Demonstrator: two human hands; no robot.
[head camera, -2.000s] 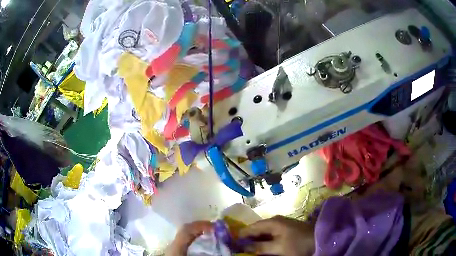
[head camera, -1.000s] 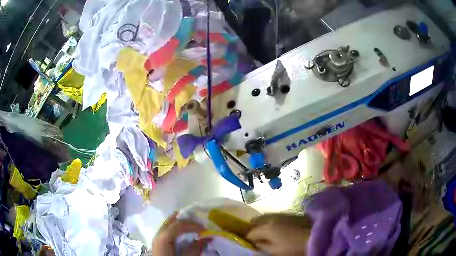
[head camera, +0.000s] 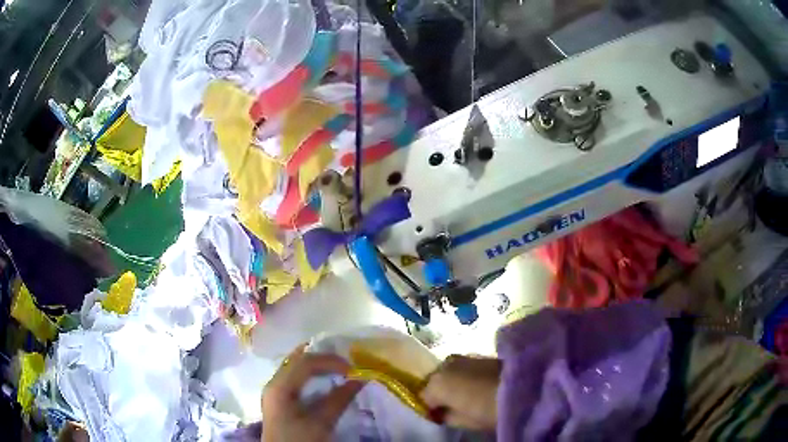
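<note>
A white garment panel (head camera: 367, 423) lies at the bottom centre, in front of the needle area. A yellow cut piece (head camera: 393, 376) lies on it, stretched between my two hands. My left hand (head camera: 302, 393) holds the white panel and the yellow piece's left end between thumb and fingers. My right hand (head camera: 462, 391), below a purple sleeve, grips the right end of the yellow piece. The sewing machine head (head camera: 553, 181) is above my hands. The curved blue guard (head camera: 382, 285) is at its left end; the needle is hidden by it and glare.
White panels with yellow, coral and turquoise edges (head camera: 251, 164) are piled left of the head. More white cloth (head camera: 121, 371) is heaped at lower left. A coral-red cloth bundle (head camera: 605, 259) lies below the head at right. A purple bow (head camera: 356, 231) hangs at the head's left end.
The purple strip seen between my hands two seconds ago no longer shows. The yellow piece is now stretched out between my fingers. My right hand and sleeve have moved slightly left.
</note>
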